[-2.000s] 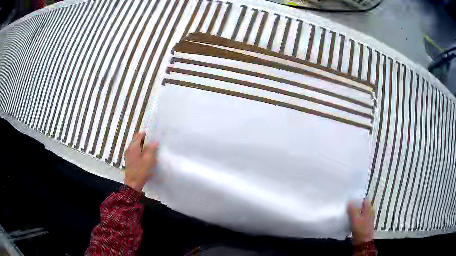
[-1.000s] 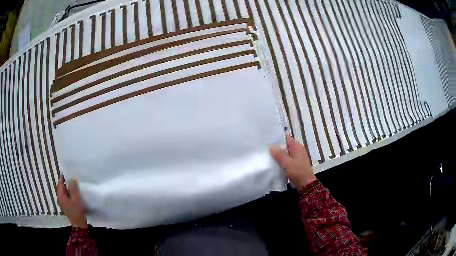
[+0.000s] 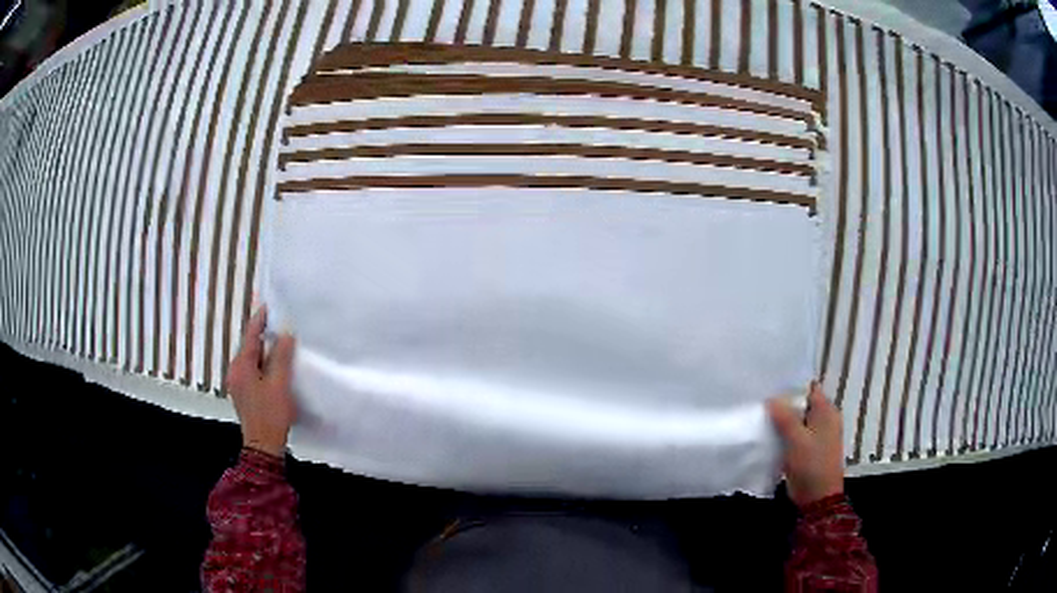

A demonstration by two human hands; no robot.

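A white sheet (image 3: 533,278) lies across the middle in front of me, its near part bending and shiny. Several brown strips (image 3: 545,183) run left to right near its far edge, with a thicker bunched brown band (image 3: 556,83) beyond them. My left hand (image 3: 264,388) grips the sheet's left edge near the front, thumb on top. My right hand (image 3: 811,446) grips its right edge near the front. The fingers under the sheet are hidden.
The overlapped row of sheets and strips (image 3: 139,220) spreads left, right and beyond the sheet in hand. An off-white table cover margin (image 3: 174,400) shows along the near edge. Dark space lies below it. Dark objects show at the top right corner.
The view has swung, so the sheet now sits centred and nearly square, after appearing tilted one way, then the other. Both hands still hold its side edges.
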